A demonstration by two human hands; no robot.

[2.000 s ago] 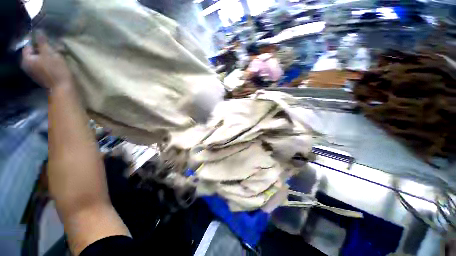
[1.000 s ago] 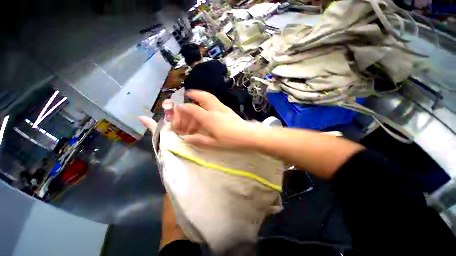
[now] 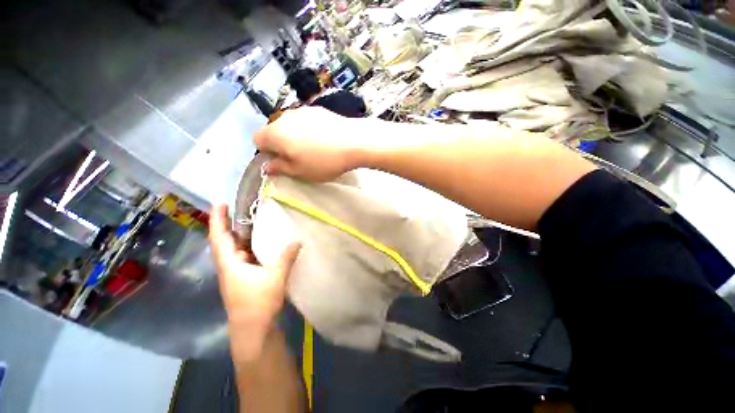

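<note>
A beige bag body [image 3: 346,266] with a yellow strip along it hangs in front of me. My right hand [image 3: 302,145] is closed on its upper edge, at the end of the yellow strip. My left hand [image 3: 254,278] is at the bag's left side, with thumb and fingers apart around its edge; whether it grips the cloth is unclear. White thread or cord shows between the hands. A strap loop [image 3: 423,343] hangs from the bag's lower end.
A pile of beige bags [image 3: 516,73] lies at the upper right beside a metal surface [image 3: 685,161]. A person in dark clothes [image 3: 338,101] is beyond. A dark, flat framed object [image 3: 477,290] is behind the bag. A yellow line [image 3: 308,363] marks the floor.
The bag was a blurred beige mass at the upper left, then came before me. My right hand has since closed on its top edge. My left hand has come into fuller view.
</note>
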